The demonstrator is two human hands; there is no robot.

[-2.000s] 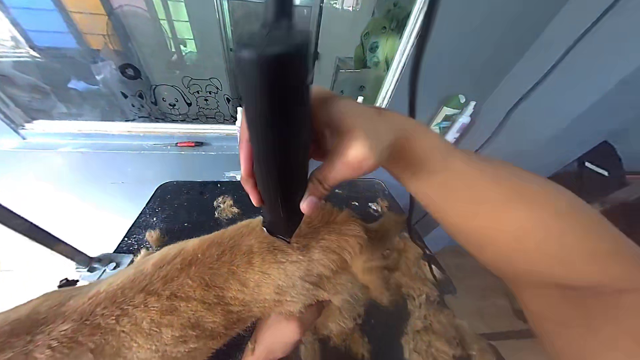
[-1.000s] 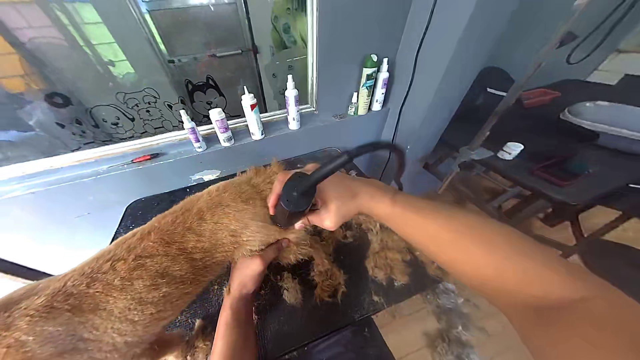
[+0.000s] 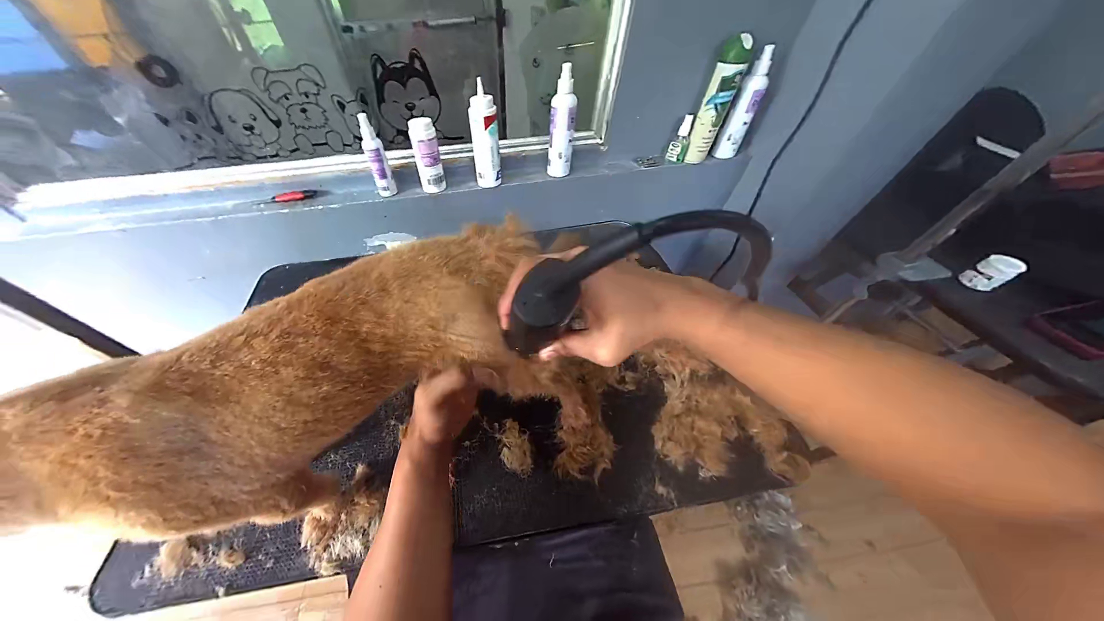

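Note:
A brown-coated dog [image 3: 302, 371] stands on a black grooming table [image 3: 552, 500], its rear to the right or its head there; I cannot tell which. My right hand [image 3: 604, 315] grips a black corded hair clipper [image 3: 539, 306] against the dog's upper body near the table's far right part. The clipper's blade is hidden. My left hand [image 3: 448, 397] is bent against the dog's underside, just below and left of the clipper; its fingertips are partly hidden by the coat. Cut fur [image 3: 707, 414] lies in clumps on the table right of the dog's leg.
Several bottles [image 3: 486, 142] stand on the window ledge behind the table, with a red-handled tool [image 3: 294, 197] at its left. A green spray can [image 3: 720, 99] stands in the corner. A metal pole [image 3: 975, 198] and a dark side table with a white container [image 3: 992, 272] are at right. Fur litters the floor [image 3: 862, 552].
The clipper stood upright in my right hand two seconds ago; its cord end now points toward the camera and to the right. My left hand shows more fully. The view has shifted.

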